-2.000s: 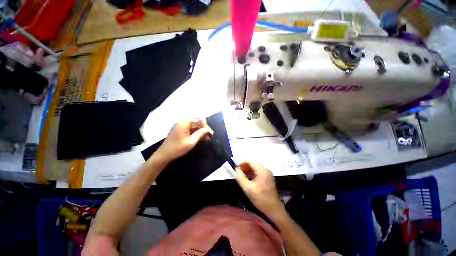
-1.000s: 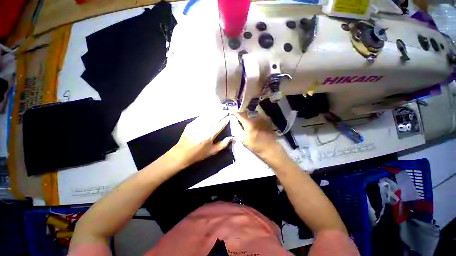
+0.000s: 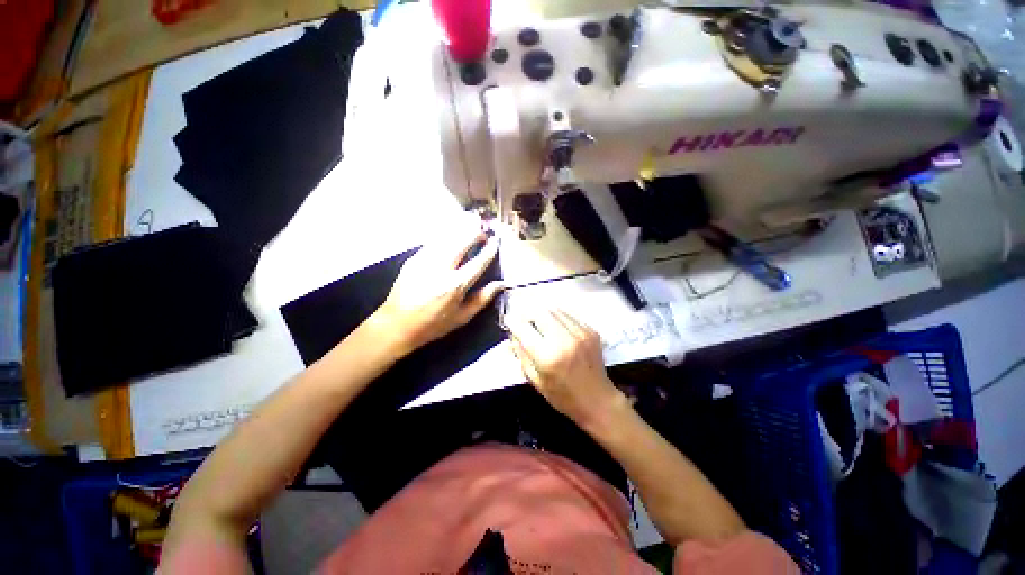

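A black fabric panel (image 3: pixel 365 309) lies on the white table below the machine's needle end. My left hand (image 3: pixel 436 294) rests on its upper right part, fingers reaching to the presser foot (image 3: pixel 483 211). My right hand (image 3: pixel 562 357) is at the panel's right edge with its fingertips close together by the fabric edge; whether they pinch it is too blurred to tell. The white sewing machine (image 3: pixel 697 124) with HIKARI lettering stands above. The needle and the seam spot are hard to make out beside my left fingertips.
A black panel stack (image 3: pixel 152 303) lies at left, a fanned black stack (image 3: pixel 264 124) beyond it. Black strips (image 3: pixel 601 242) and a blue-handled tool (image 3: pixel 762 267) lie under the machine arm. A metallic plate (image 3: pixel 896 238) is at right. A blue basket (image 3: pixel 787 449) holds scraps.
The panel and both hands went from in front of the machine to its needle. Over the last second my right hand moved back toward my body, while my left stayed near the foot. The view shifted.
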